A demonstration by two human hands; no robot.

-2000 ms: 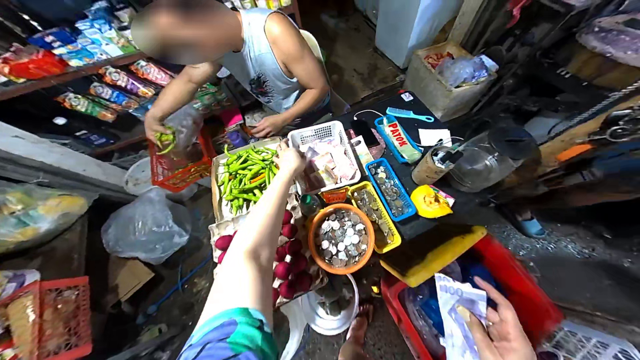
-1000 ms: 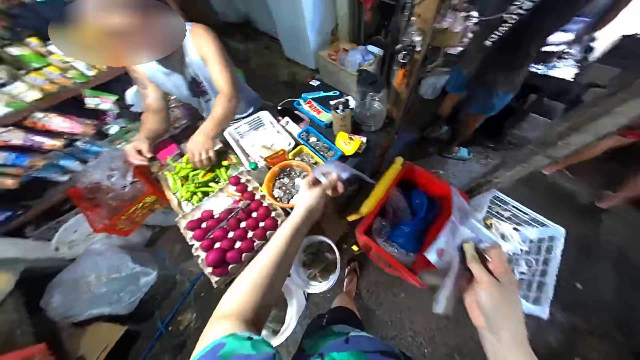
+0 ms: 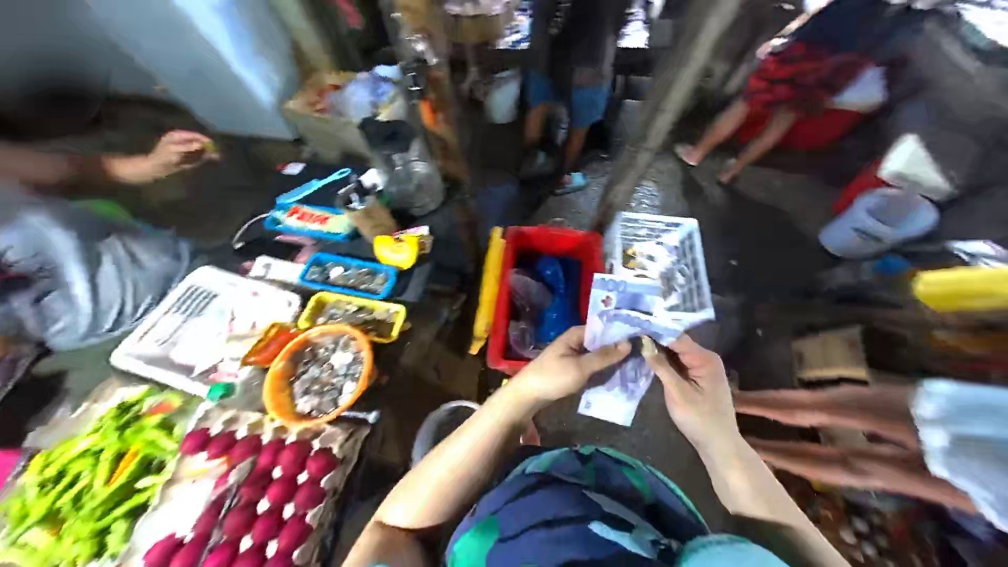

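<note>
My left hand (image 3: 563, 366) and my right hand (image 3: 693, 382) meet in front of me, both gripping banknotes (image 3: 618, 315) of a pale violet colour. The notes overlap and one hangs below my fingers. Beyond them stand a red bin (image 3: 498, 346) with blue plastic inside and a white plastic crate (image 3: 701, 260). To the left are an orange bowl of coins (image 3: 327, 374), a yellow basket (image 3: 354, 315) and a blue basket (image 3: 346, 276) with coins, and a white tray (image 3: 205, 327) holding what look like banknotes.
Magenta eggs (image 3: 268, 504) on a cardboard tray and green chili peppers (image 3: 94, 472) lie at lower left. A person's hand (image 3: 179, 153) is at upper left. Other people's legs (image 3: 850, 441) show at right and farther back. A wooden post (image 3: 669, 102) rises beyond the crate.
My left hand has moved from over the coin bowl to my right hand, and both now hold the notes. The view has swung right. The other person's hand has left the peppers.
</note>
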